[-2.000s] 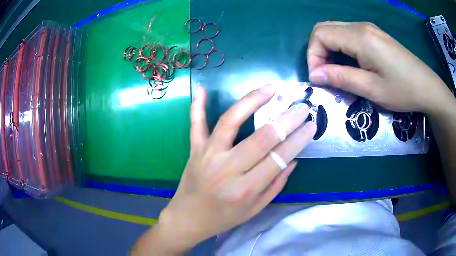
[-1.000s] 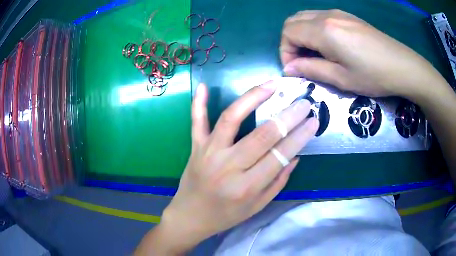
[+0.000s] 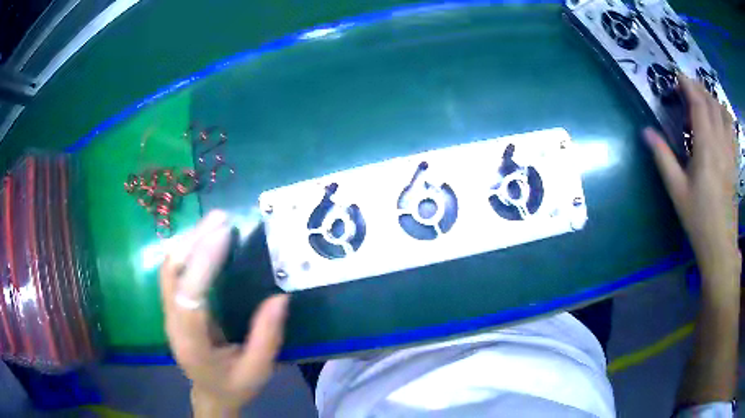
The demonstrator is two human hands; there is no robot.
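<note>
A silver metal plate (image 3: 376, 212) with three round dark openings lies slightly tilted across the middle of the bench, with no hand on it. Each opening has a pale centre hub and a slot at its top. My left hand (image 3: 220, 314) is left of the plate, blurred, fingers spread and empty, with white bands on its fingers. My right hand (image 3: 709, 171) is at the far right, over the lower part of similar plates (image 3: 639, 61). Its thumb and fingers are apart at a plate's edge; whether it grips is unclear. Copper rings (image 3: 163, 192) lie in a loose pile at the left.
The rings lie partly on a bright green mat (image 3: 122, 302), partly on the dark bench. Clear trays with red-orange strips (image 3: 41, 261) stand at the far left. Blue tape (image 3: 457, 328) edges the bench. My white-clothed lap is below.
Both hands have left the area over the middle plate: left hand down-left, right hand far right. The view has shifted. Two plates now show at the right, where part of one showed before.
</note>
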